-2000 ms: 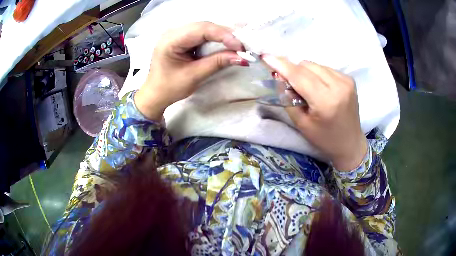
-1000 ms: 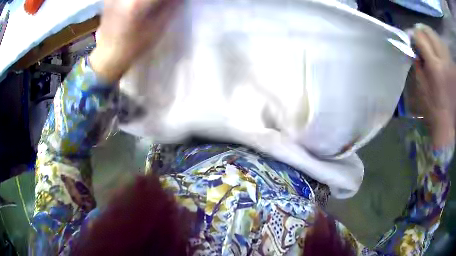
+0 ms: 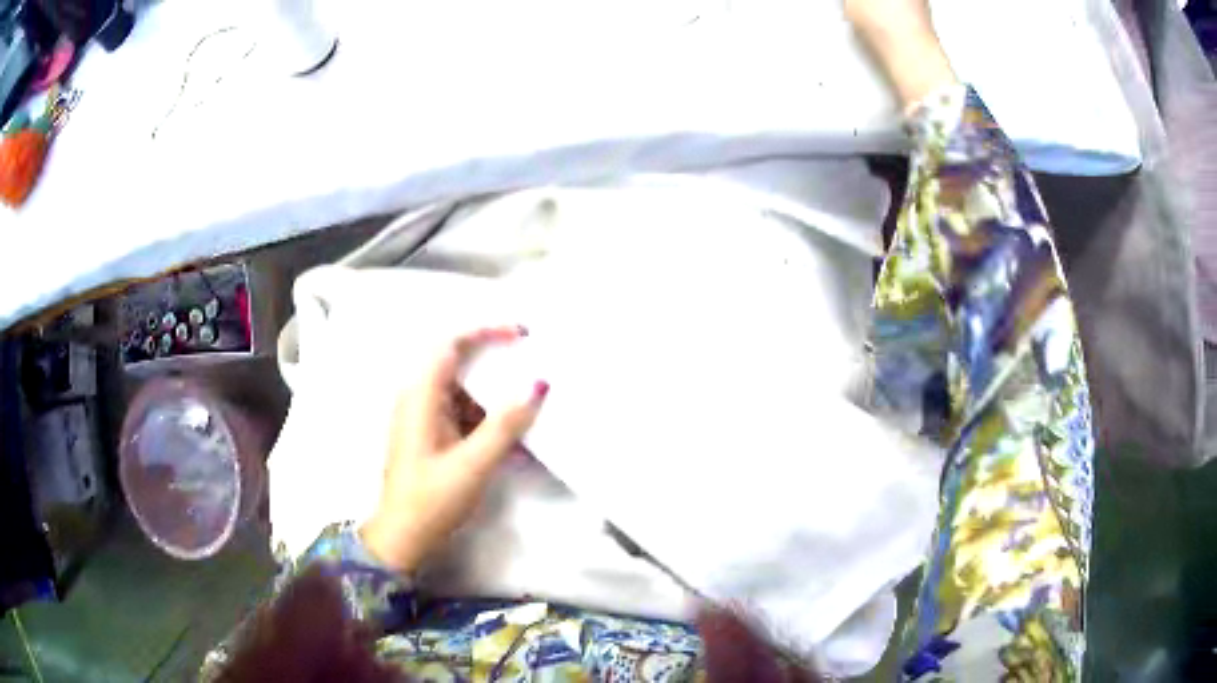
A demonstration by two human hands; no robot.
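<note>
A large off-white garment [image 3: 694,347] lies in a folded heap over the lap, with a folded edge and a dark line of shadow near its front. My left hand [image 3: 454,454] rests on its left part, with thumb and index finger apart and nothing seen between them. My right arm reaches forward over the pale-covered table. Only the back part of my right hand [image 3: 897,40] shows at the top edge; its fingers are cut off, so what it holds is hidden.
The table edge [image 3: 534,167] crosses in front of the lap. An orange object [image 3: 22,160] and a white round item [image 3: 304,38] are on the table. A tray of small spools [image 3: 187,320] and a pink translucent tub [image 3: 183,467] are at the left, below table level.
The garment was lifted and spread between both hands and now lies on the lap. My left hand has come down onto it. My right hand has moved forward over the table. More table shows.
</note>
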